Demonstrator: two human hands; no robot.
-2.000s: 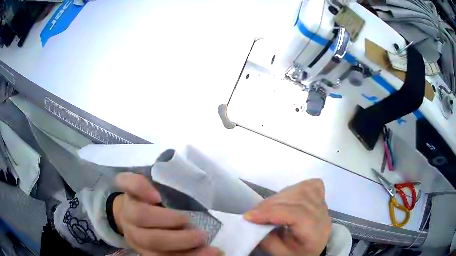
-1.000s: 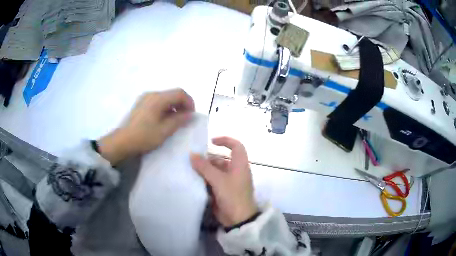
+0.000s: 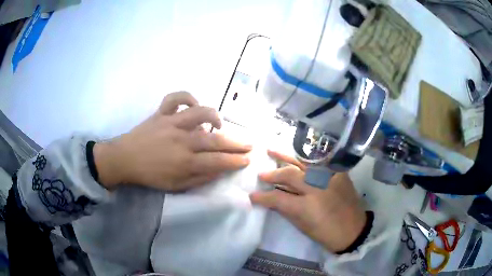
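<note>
A pale, smooth fabric piece (image 3: 207, 232) lies over grey fabric (image 3: 121, 232) and hangs over the table's front edge. My left hand (image 3: 178, 148) lies flat on its upper left part, fingers pointing right, pressing it down. My right hand (image 3: 318, 202) rests on its right edge, fingertips on the cloth near my left fingertips. The sewing machine head (image 3: 307, 59) stands just beyond, its presser foot area (image 3: 286, 126) brightly lit; glare hides whether the cloth is under the foot.
Scissors with red and orange handles (image 3: 439, 240) lie at the right. A tape measure strip (image 3: 283, 268) runs along the front edge. An olive swatch (image 3: 387, 46) and brown card (image 3: 445, 116) are on the machine. A blue label (image 3: 29, 38) is at the far left.
Both hands have brought the pale piece down onto the table by the needle area. The left hand has flattened over it. The view has moved closer to the machine head.
</note>
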